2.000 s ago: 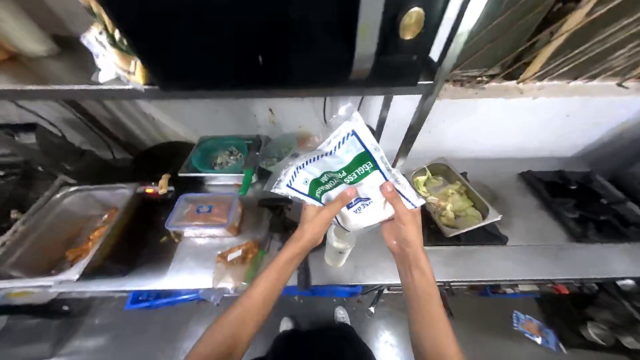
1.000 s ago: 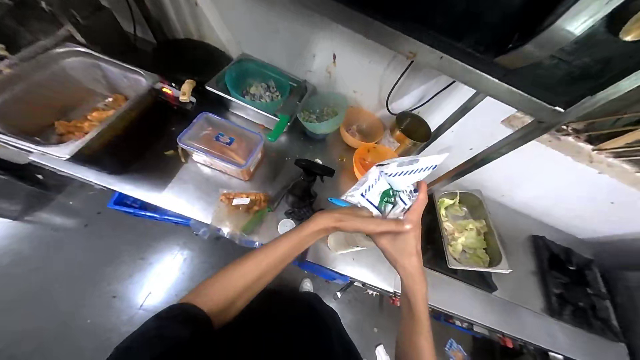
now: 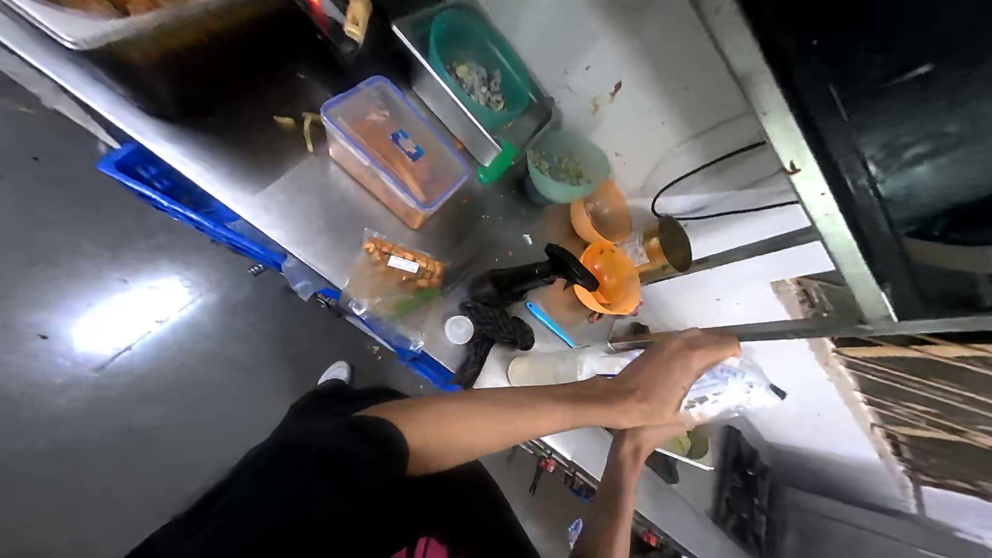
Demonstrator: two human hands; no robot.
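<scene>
Both my hands are on a white plastic packet [image 3: 725, 391] with blue and green print, bunched up right of centre. My left hand [image 3: 670, 376] lies over its near side with fingers bent round it. Beneath it, my right hand [image 3: 655, 434] is mostly hidden, only its wrist and part of the palm showing. Just left of the hands a pale translucent container [image 3: 535, 370] lies or stands on the counter; its mouth is hidden. Near it are a blue-handled utensil [image 3: 552, 325], a black hand-held appliance [image 3: 511, 283] and a small white lid or cup [image 3: 459, 330].
Along the wall stand orange bowls [image 3: 612, 279], a metal tin [image 3: 668, 246], a pale green bowl [image 3: 570, 167] and a teal bowl [image 3: 477, 66] in a steel tray. A lidded plastic box [image 3: 395, 151] and a bag of orange-brown food [image 3: 403, 263] sit nearer. A metal shelf frame [image 3: 798, 155] overhangs the right.
The packet was spread flat between both hands two seconds ago; now it is bunched up in them. My left hand has come across over the right. The view has turned strongly.
</scene>
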